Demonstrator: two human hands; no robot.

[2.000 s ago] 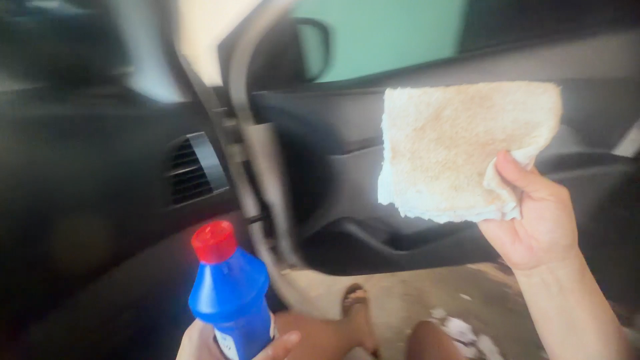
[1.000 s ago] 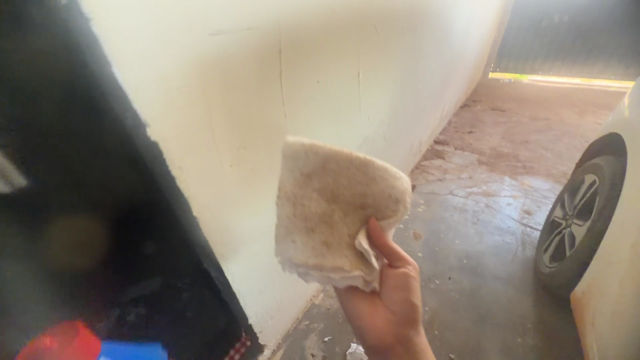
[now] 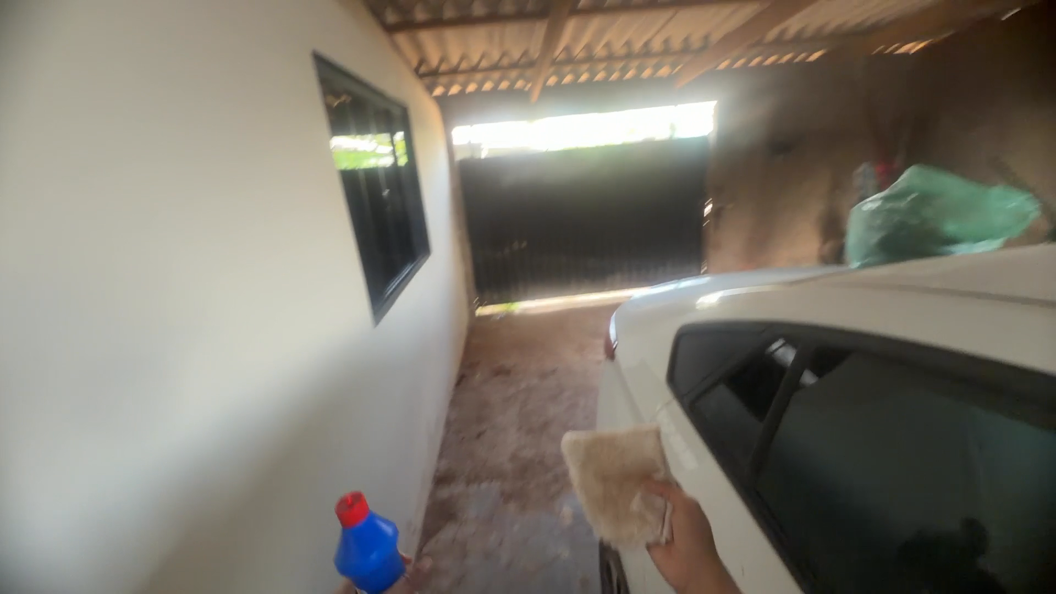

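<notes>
My right hand grips a folded, stained cream cloth by its lower right corner, in front of the rear side of a white car. At the bottom, left of the middle, my left hand is around a blue plastic bottle with a red cap, which stands upright near the white wall. Only a few fingers of that hand show at the frame's lower edge.
A white wall with a dark-framed window runs along the left. Ahead is a dark metal gate under a corrugated roof. A green plastic bag lies on the car roof. Reddish dirt marks the floor between wall and car.
The view has swung from the open car door to the wall, the gate and the car's rear side. Both hands still hold the cloth and the bottle.
</notes>
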